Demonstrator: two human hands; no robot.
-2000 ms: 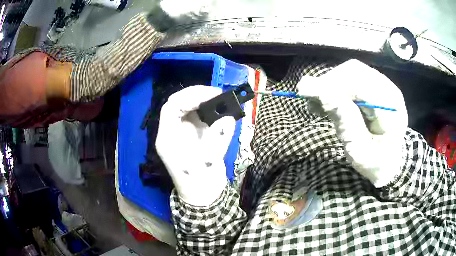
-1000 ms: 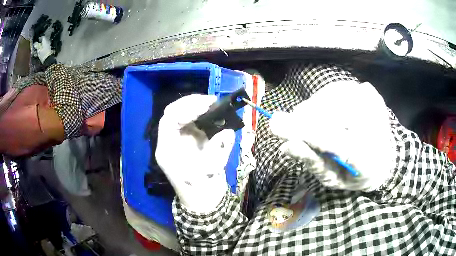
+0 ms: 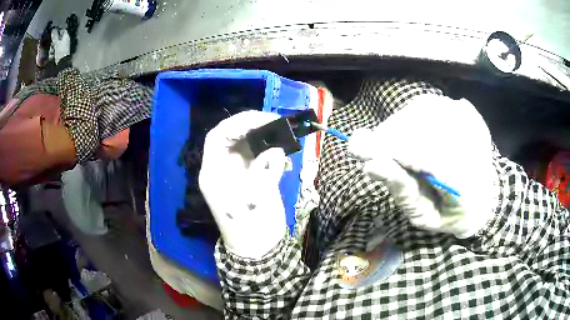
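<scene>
My left hand (image 3: 242, 187), in a white glove with dark smudges, is shut on a black bracket (image 3: 275, 137) held over the right side of the blue bin. My right hand (image 3: 431, 162), also in a white glove, is shut on a thin blue brush (image 3: 337, 134). The brush's tip end meets the bracket's right end; exact contact is too small to tell. The brush's blue rear end shows below the right hand's fingers. Dark parts (image 3: 195, 212) lie inside the blue bin (image 3: 169, 169), partly hidden by my left hand.
The pale worktable edge (image 3: 387, 42) runs across the top, with a round dark-rimmed pot (image 3: 502, 52) at the right. A printed can (image 3: 131, 7) and black parts (image 3: 74, 28) lie at upper left. Another person's checked sleeve (image 3: 122, 106) is at left. The bin rests on a pale cloth-covered support (image 3: 181, 275).
The bracket has turned in my left hand, and my right hand has shifted with the brush held at a steeper slant. The neighbour's arm has drawn back from over the bin's far corner.
</scene>
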